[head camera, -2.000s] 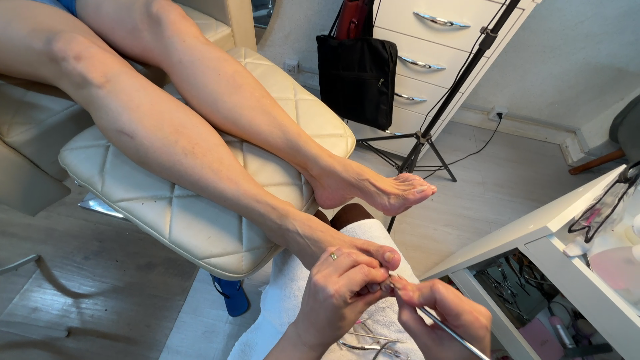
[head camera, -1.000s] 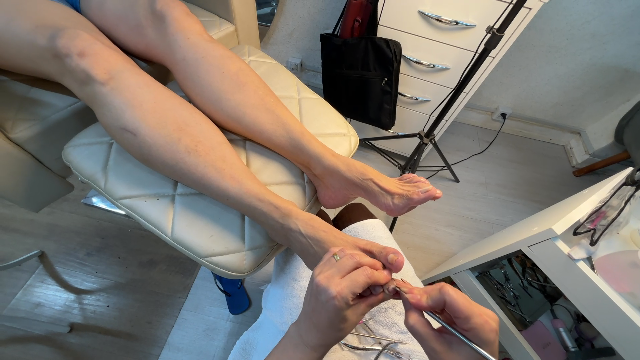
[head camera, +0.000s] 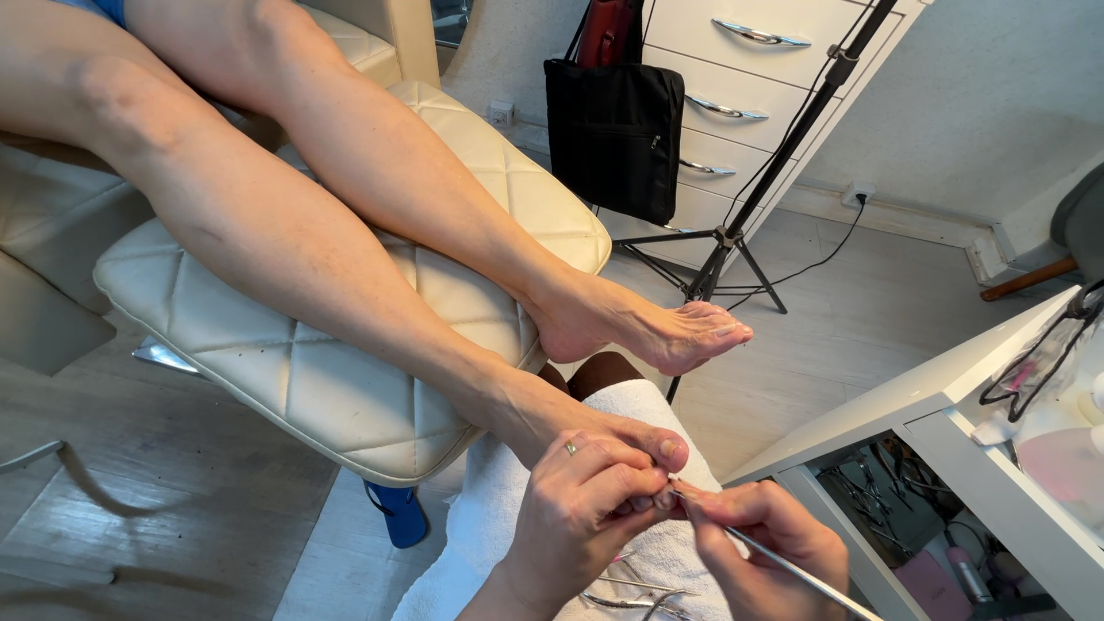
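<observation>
My left hand (head camera: 582, 504), with a ring on one finger, grips the toes of another person's nearer foot (head camera: 552, 423). In my right hand (head camera: 768, 543) is a thin metal pedicure tool (head camera: 798, 571), its tip at a small toe beside the big toe. That person's other foot (head camera: 642, 332) extends past the edge of a cream quilted leg rest (head camera: 345, 379). Below my hands a white towel (head camera: 492, 517) covers a lap, and metal nippers or scissors (head camera: 625, 599) lie on it, partly hidden by my hands.
A white cabinet (head camera: 923, 405) with an open drawer of metal tools (head camera: 871, 492) stands at right. Beyond the feet are a black tripod stand (head camera: 720, 237), a black bag (head camera: 614, 138) and a white chest of drawers (head camera: 733, 73). A blue flip-flop (head camera: 404, 517) lies on the floor.
My right hand and the metal tool have shifted slightly at the toes. My left hand keeps its hold on the foot.
</observation>
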